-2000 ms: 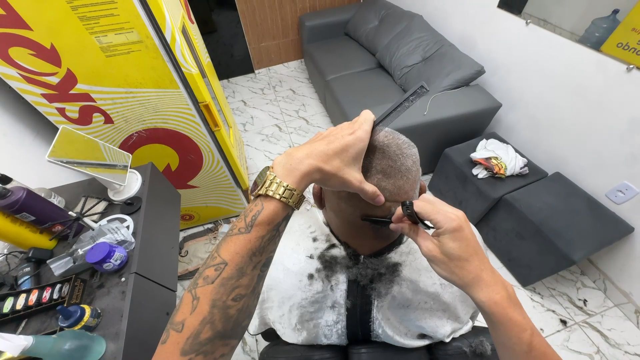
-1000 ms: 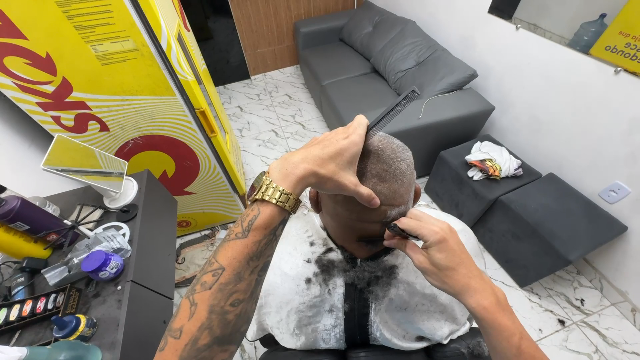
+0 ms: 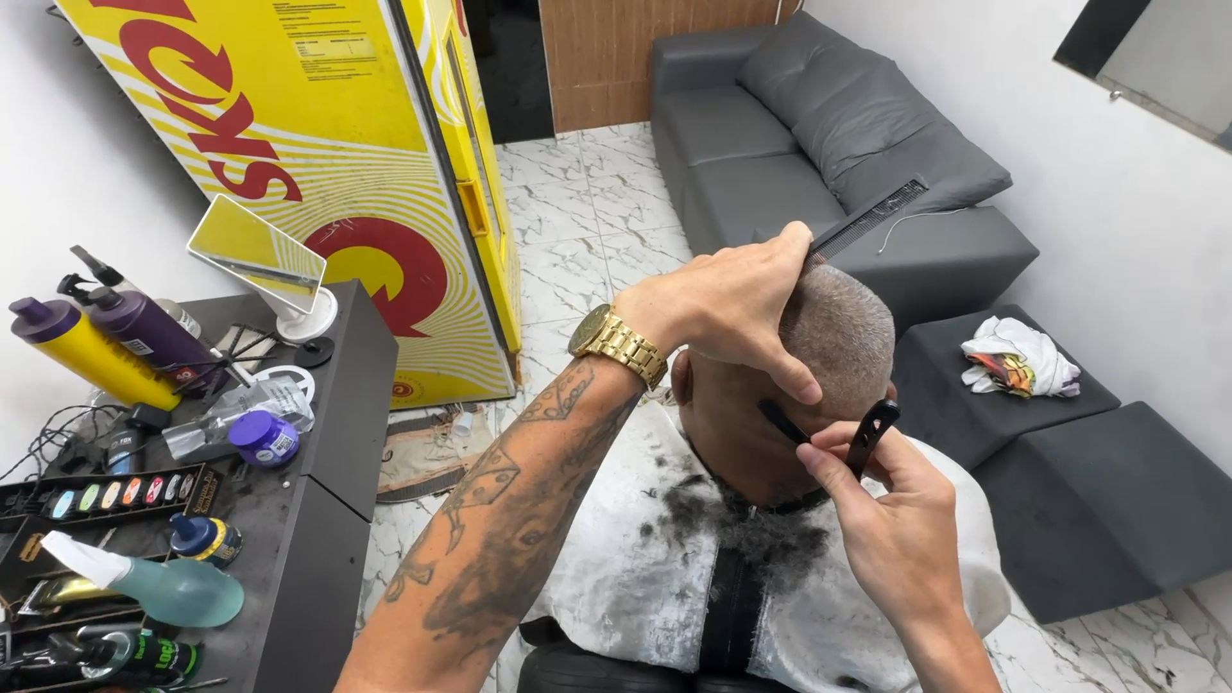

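Observation:
A person with closely cropped hair (image 3: 839, 322) sits facing away, wearing a white cape (image 3: 626, 568) with dark hair clippings (image 3: 760, 539) on it below the neck. My left hand (image 3: 731, 308) lies against the left and back of the head, its thumb pressing the scalp, and holds a black comb (image 3: 871, 217) that sticks out up and to the right. In my right hand (image 3: 900, 510) is a black straight razor (image 3: 784, 422); its blade end lies at the back of the neck near the hairline, and its handle angles up to the right.
At left, a dark counter (image 3: 327, 481) carries a mirror (image 3: 258, 252), several bottles, a purple jar (image 3: 263, 438), a teal spray bottle (image 3: 178, 589) and clipper guards. Behind it stands a yellow refrigerator (image 3: 375, 183). A grey sofa (image 3: 741, 164) and ottomans (image 3: 1107, 500) with a white cloth (image 3: 1015, 356) stand beyond.
The razor in my right hand has moved left from the right side of the neck toward its middle, and more of it now shows. My left hand stays on the head with the comb.

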